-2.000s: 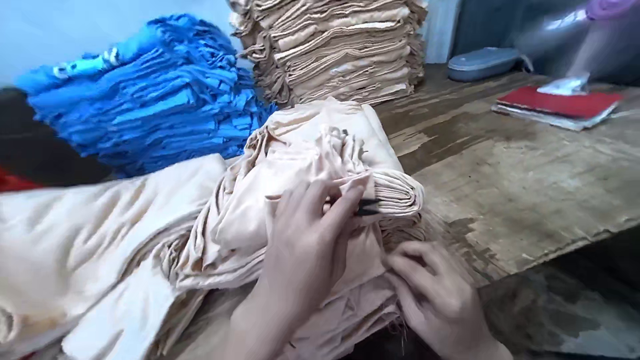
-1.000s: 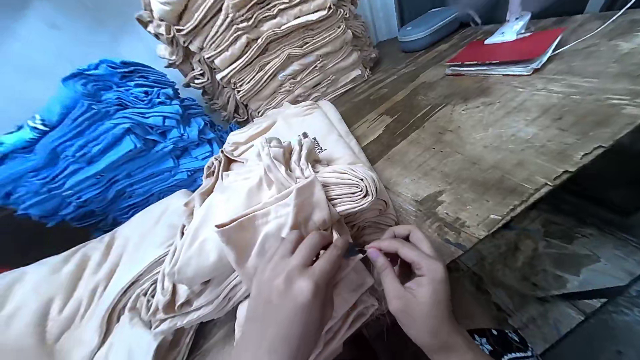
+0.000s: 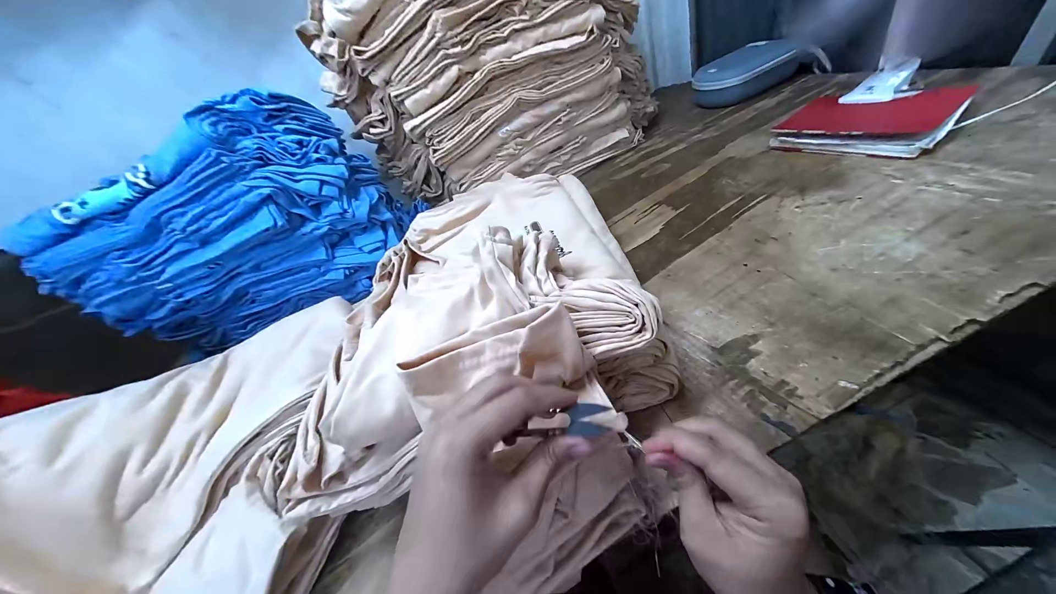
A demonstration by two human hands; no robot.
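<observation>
My left hand (image 3: 495, 462) holds small metal thread snips (image 3: 590, 419), their blades pointing right toward my other hand. Between thumb and forefinger, my right hand (image 3: 734, 487) pinches a thread or fabric edge just right of the blade tips. A cream cloth piece (image 3: 495, 351) with a stitched hem lies under and behind the left hand. It rests on a heap of folded cream garments (image 3: 528, 198), one bearing small dark print. Loose threads (image 3: 656, 520) hang below, between the hands.
A tall pile of folded beige cloth (image 3: 511, 91) stands at the back, with a blue garment stack (image 3: 239, 223) to its left. On the wooden table (image 3: 825, 272) lie a grey zip case (image 3: 747, 73) and a red-covered book (image 3: 891, 115). The table's rough front edge runs at right.
The snips' blades now show spread beside my right hand's fingertips; one second ago they were mostly hidden. Since two seconds ago the hands have come closer together. The view has shifted.
</observation>
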